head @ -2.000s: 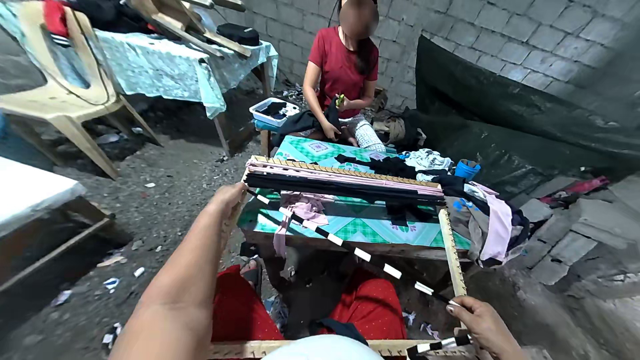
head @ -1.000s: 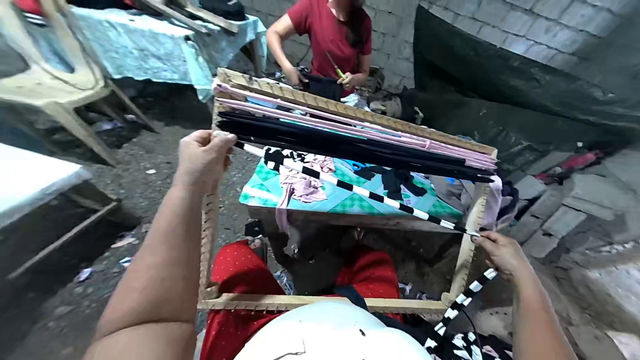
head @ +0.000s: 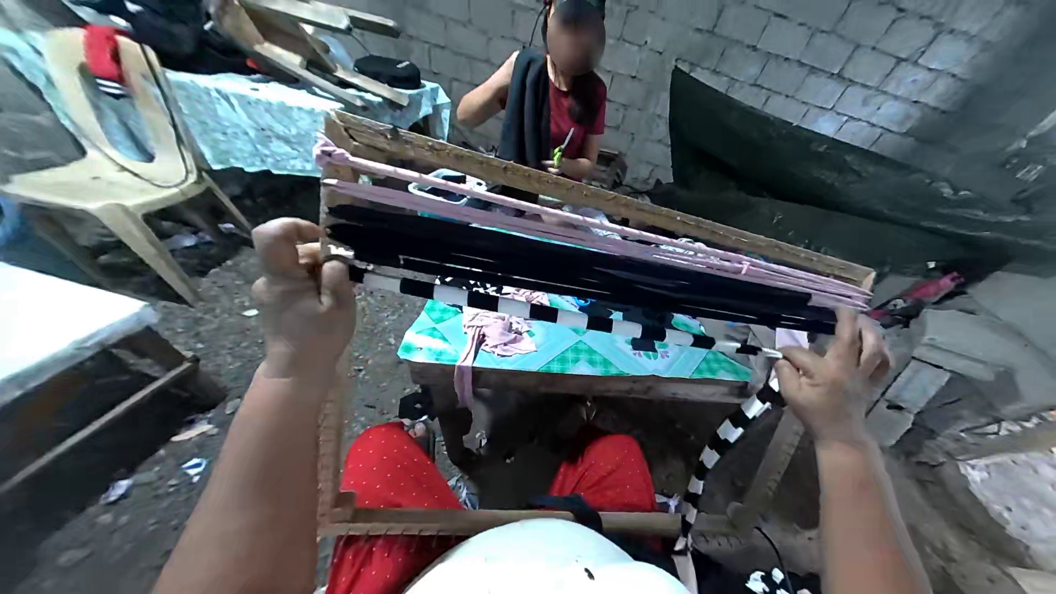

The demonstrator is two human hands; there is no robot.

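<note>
A wooden frame loom (head: pixel 511 521) with small pegs along its bars stands tilted over my lap. Pink fabric strips (head: pixel 528 216) and a band of black fabric strips (head: pixel 577 276) stretch across its far part. Below them runs a black-and-white striped fabric strip (head: pixel 511 308). My left hand (head: pixel 303 289) pinches its left end at the loom's left bar. My right hand (head: pixel 833 371) grips the strip near the right bar, and its loose tail hangs down beside my right knee.
A low table with a green patterned cover (head: pixel 569 359) holds pink cloth scraps (head: pixel 495 334). Behind it a person (head: pixel 577 107) holds scissors (head: pixel 563 148). A plastic chair (head: pixel 115 181) and a white-topped table (head: pixel 66 322) stand left; concrete blocks (head: pixel 916 388) lie right.
The loom's far bar is raised higher in view than two seconds ago. My right hand has moved up along the right bar. The person behind now has dark cloth over a shoulder.
</note>
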